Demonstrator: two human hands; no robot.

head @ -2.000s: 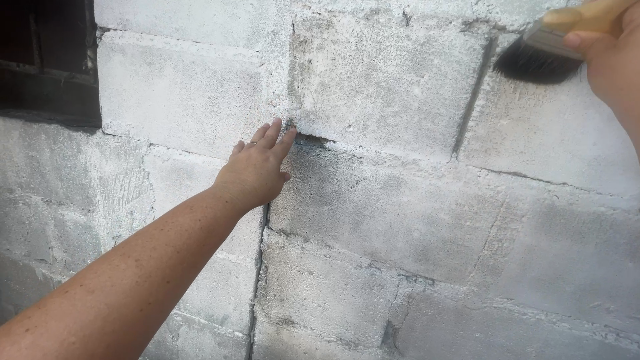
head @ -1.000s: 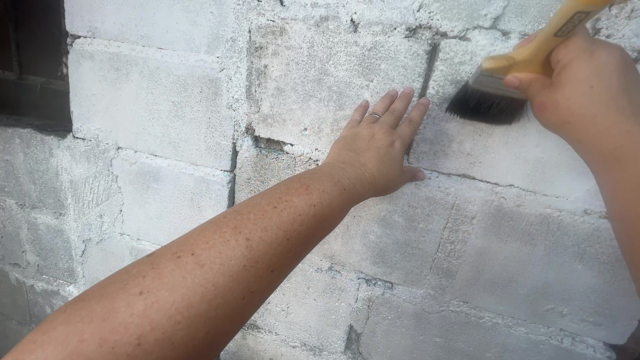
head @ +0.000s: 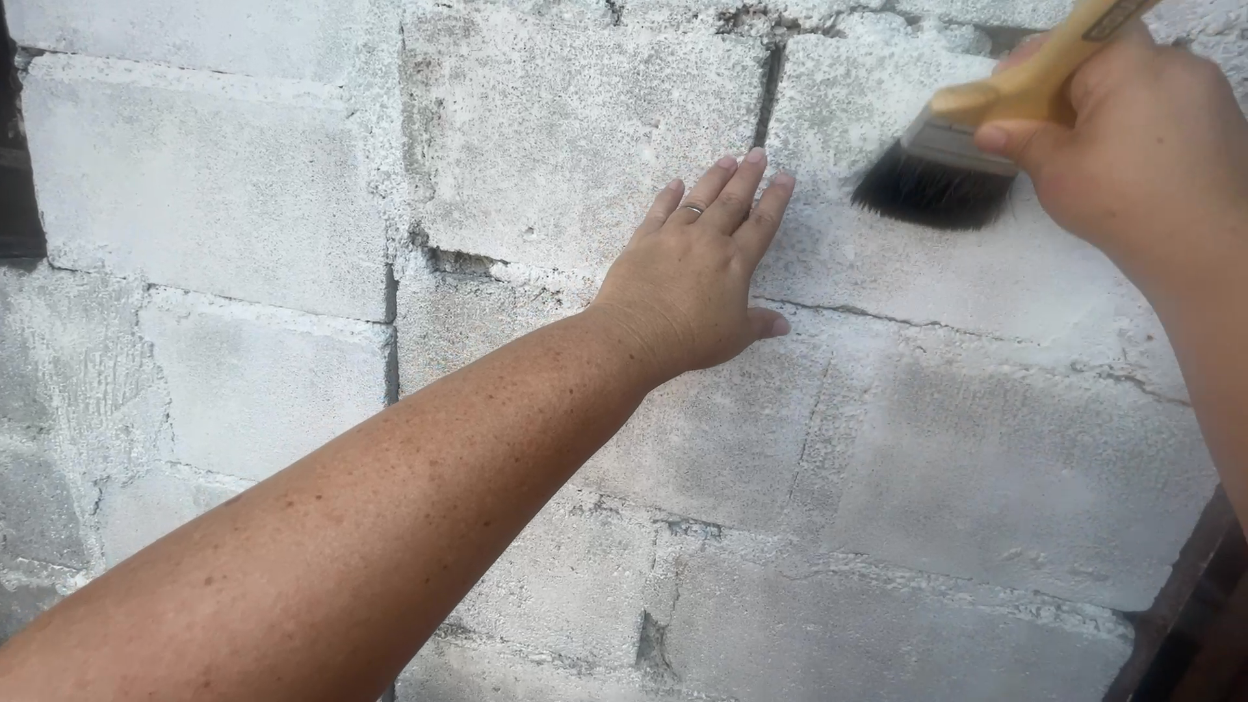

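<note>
My left hand (head: 697, 258), with a ring on one finger, lies with its fingers spread against the whitish concrete block wall (head: 575, 127), just below a vertical mortar joint. To its right, my right hand (head: 1121, 136) grips the wooden handle of a wide paintbrush (head: 1014, 97) with a metal ferrule. The black bristles point down and to the left, over a pale block at the upper right. Whether the bristle tips touch the wall cannot be told for sure.
Cracks and gaps run along the mortar joints, among them a broken gap (head: 463, 261) left of my left hand. A dark opening (head: 18, 175) borders the wall at the far left. Another dark edge (head: 1194, 595) shows at the lower right.
My left hand has moved right along the wall, from beside the broken mortar gap to below the vertical joint. The brush remains in my right hand. The view has shifted to the right.
</note>
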